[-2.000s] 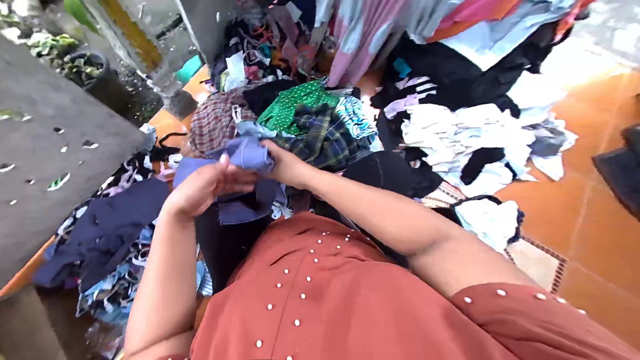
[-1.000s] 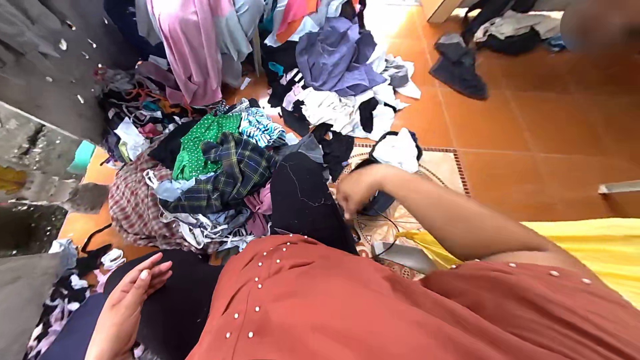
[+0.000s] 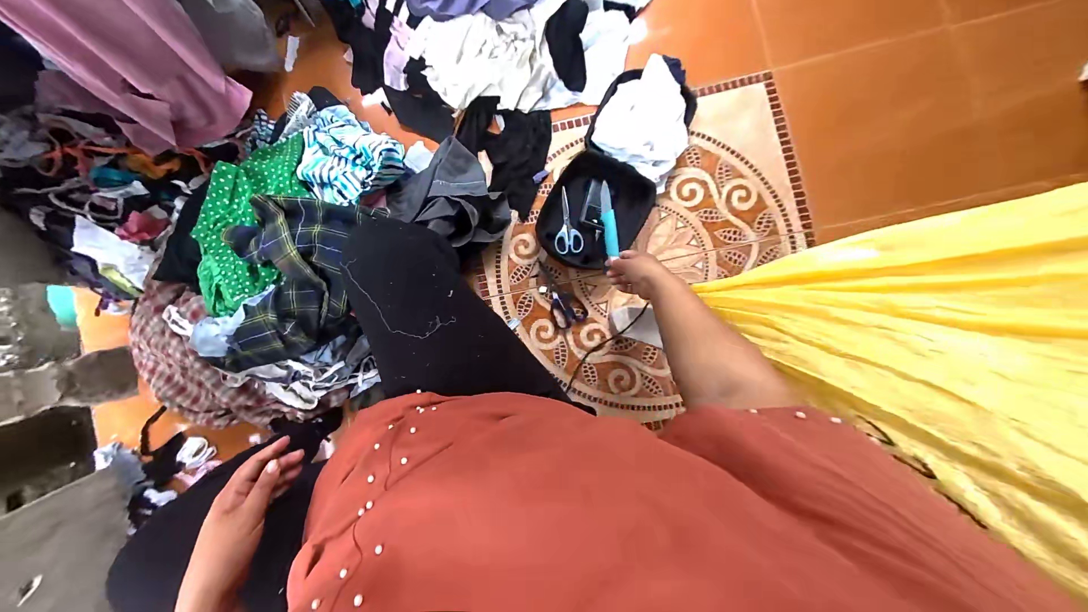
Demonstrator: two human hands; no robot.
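Note:
My right hand grips the lower end of a turquoise-handled knife above an open black case. Small scissors with pale blue handles lie in that case, beside a dark object that I cannot identify. Dark-handled scissors rest on the patterned tiles just below the case. A bunched white cloth fills the case's other half. My left hand, with nothing in it and its fingers slightly apart, rests by my left leg.
Green dotted cloth, plaid cloth and striped cloth lie heaped left of my knee. White cloths are piled beyond. Yellow fabric spreads at the right. A dark cord crosses the tiles.
Two seconds ago both my hands held a bluish-purple cloth; they no longer do. My right hand has moved to the black case and now holds the knife. The view has swung right.

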